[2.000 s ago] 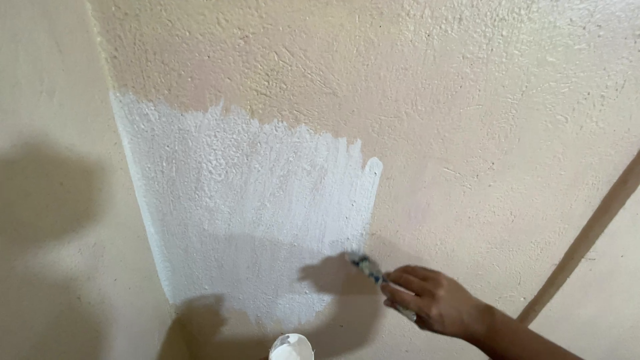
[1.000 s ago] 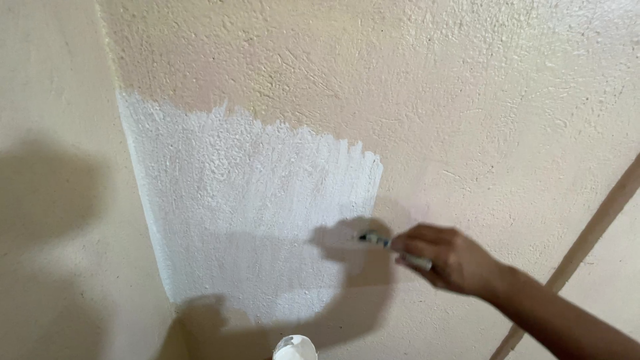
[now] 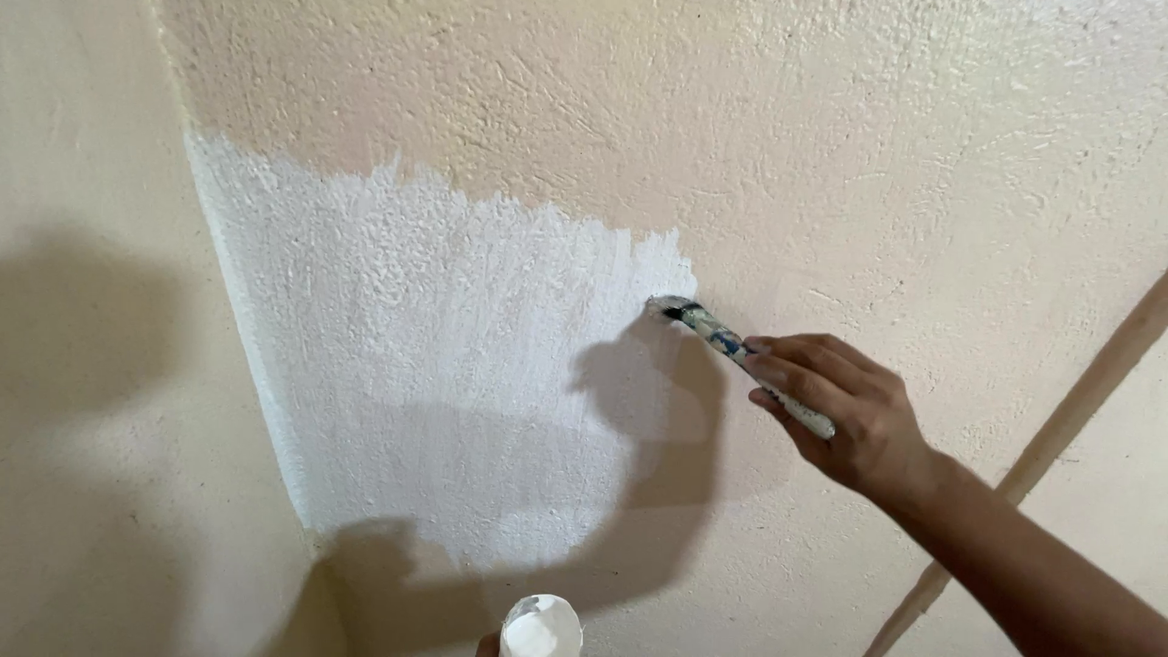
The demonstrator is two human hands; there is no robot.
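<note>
My right hand (image 3: 844, 406) grips a paint-spattered paintbrush (image 3: 721, 342) by its handle, at the right of centre. The bristles rest on the textured wall, near the right edge of a patch of white paint (image 3: 438, 338). At the bottom edge stands a small container of white paint (image 3: 542, 630), its open top towards me. A sliver of my left hand (image 3: 488, 646) shows against the container's left side; the rest is out of frame, and its grip is mostly hidden.
A beige side wall (image 3: 82, 438) meets the textured pinkish-beige wall (image 3: 912, 182) at a corner on the left. A brown diagonal strip (image 3: 1077, 411) runs behind my right forearm. Shadows of an arm and hand fall across the white patch.
Over the last second, my right hand has moved the brush up along the right side of the white patch. The container stays low in view.
</note>
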